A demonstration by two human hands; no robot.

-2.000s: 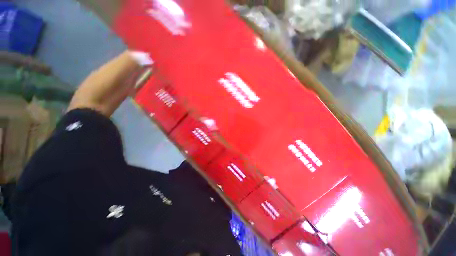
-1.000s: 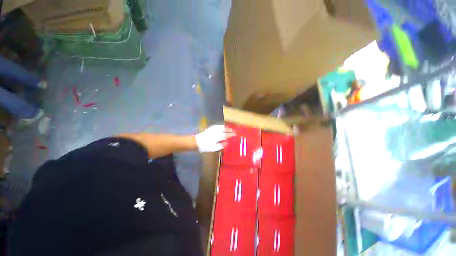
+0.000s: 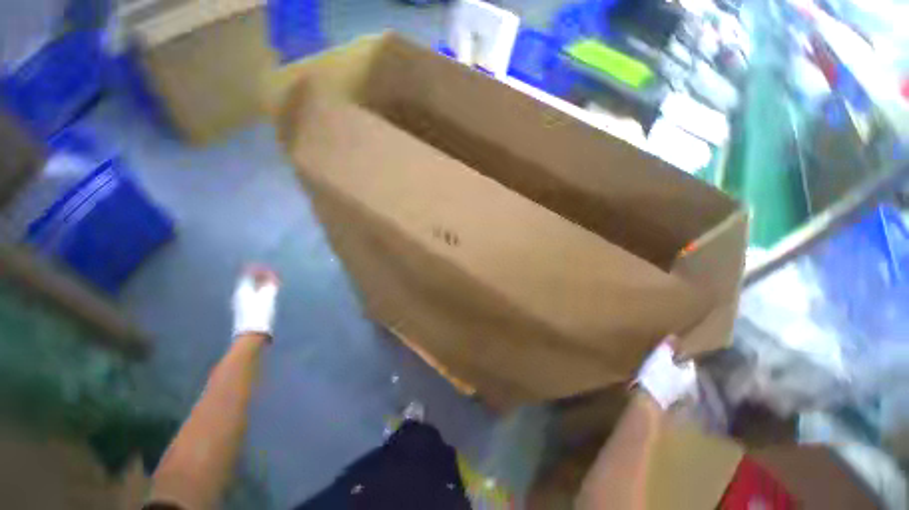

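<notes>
A large brown carton [image 3: 468,249] with its top open stands in the middle of the view, tilted by the lens. Its inside is dark and I see no boxes in it. My right hand [image 3: 666,377], in a white glove, is at the carton's near right corner, its fingertips at the lower edge; whether it grips the carton is hidden. My left hand [image 3: 256,304], in a white glove, is out over the floor left of the carton, touching nothing; its fingers are blurred. A red box [image 3: 756,490] shows partly at the bottom right beside brown flaps.
Blue crates [image 3: 100,224] stand on the floor at the left, with another brown carton [image 3: 199,75] behind. Green-wrapped material [image 3: 60,369] is at the lower left. A metal rail [image 3: 832,221] and clear plastic bags [image 3: 812,319] are at the right.
The view has swung from the carton of red boxes to the open brown carton. My left hand has left the red boxes' carton edge. My right hand has come into view.
</notes>
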